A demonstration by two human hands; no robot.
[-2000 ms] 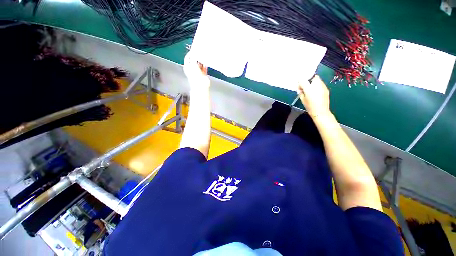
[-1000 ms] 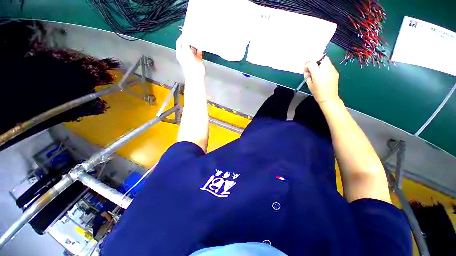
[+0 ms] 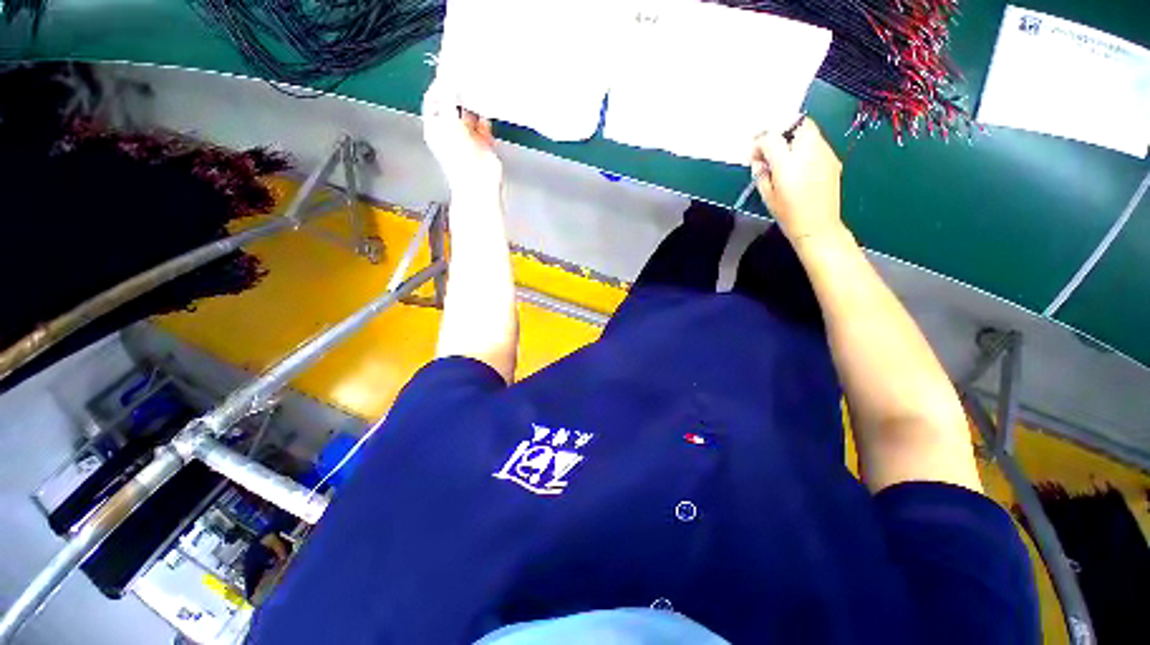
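A large white sheet [image 3: 631, 78] with a torn or notched lower edge is held up over the front of the green bench. My left hand [image 3: 464, 136] grips its lower left corner. My right hand [image 3: 800, 176] is at its lower right corner, with a thin pen [image 3: 748, 193] between the fingers. Black wires [image 3: 322, 38] lie behind the sheet and are partly hidden by it. Their red wire ends [image 3: 911, 63] show to the right. A white paper slip [image 3: 1066, 78] lies flat on the bench at the far right.
The green bench [image 3: 933, 208] runs across the top. A metal rack rail [image 3: 303, 359] crosses the left side, near a dark wire bundle with reddish ends [image 3: 114, 202]. Another dark bundle [image 3: 1087, 554] is at lower right. The floor [image 3: 315, 309] is yellow.
Over two seconds the view has shifted, and the sheet and both hands appear higher and slightly further left. Both hands keep their hold.
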